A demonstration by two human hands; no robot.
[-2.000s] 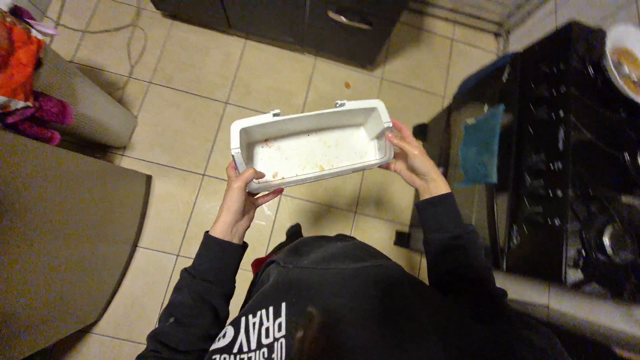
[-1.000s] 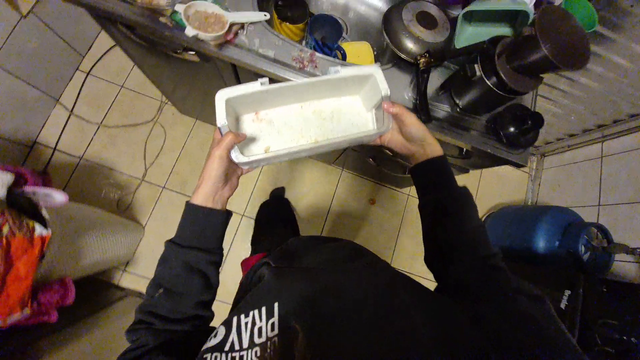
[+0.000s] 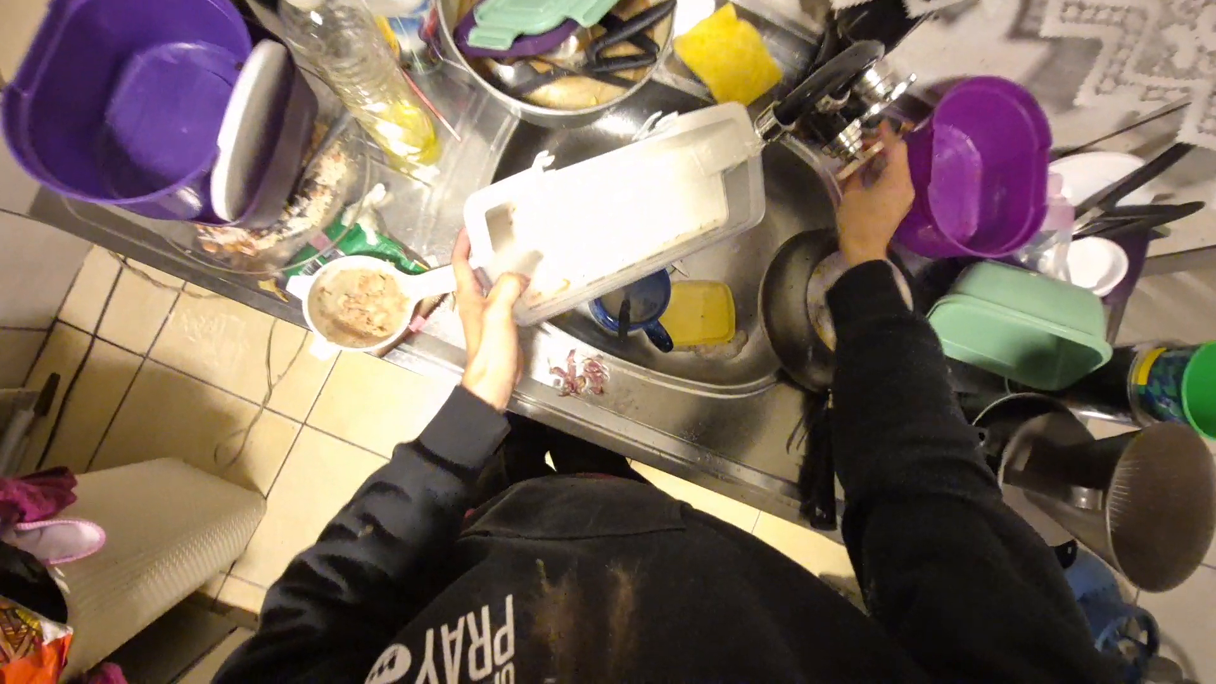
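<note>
Over the sink basin, my left hand (image 3: pixel 492 328) grips the left end of a long white plastic bin (image 3: pixel 617 214), its thumb inside the rim. Water from the black and chrome faucet (image 3: pixel 826 90) appears to run into the bin's right end, and small food bits lie along the near inner edge. My right hand (image 3: pixel 874 195) is at the chrome tap fittings, its fingers partly hidden by them. Below the bin, a blue cup (image 3: pixel 635 299) and a yellow plastic lid (image 3: pixel 701 313) sit in the sink (image 3: pixel 608 356).
A frying pan (image 3: pixel 803 304) leans at the sink's right side. Purple (image 3: pixel 988 171) and green (image 3: pixel 1021 323) tubs stand beyond it. At left are a strainer with food scraps (image 3: pixel 359 304), an oil bottle (image 3: pixel 356 85) and a purple bucket (image 3: pixel 142 95). A pot (image 3: pixel 560 100) and yellow sponge (image 3: pixel 728 55) stand behind.
The view has swung to the sink. The bin, earlier held in both hands over the floor and then at the counter edge, is over the basin. My right hand has left it for the tap.
</note>
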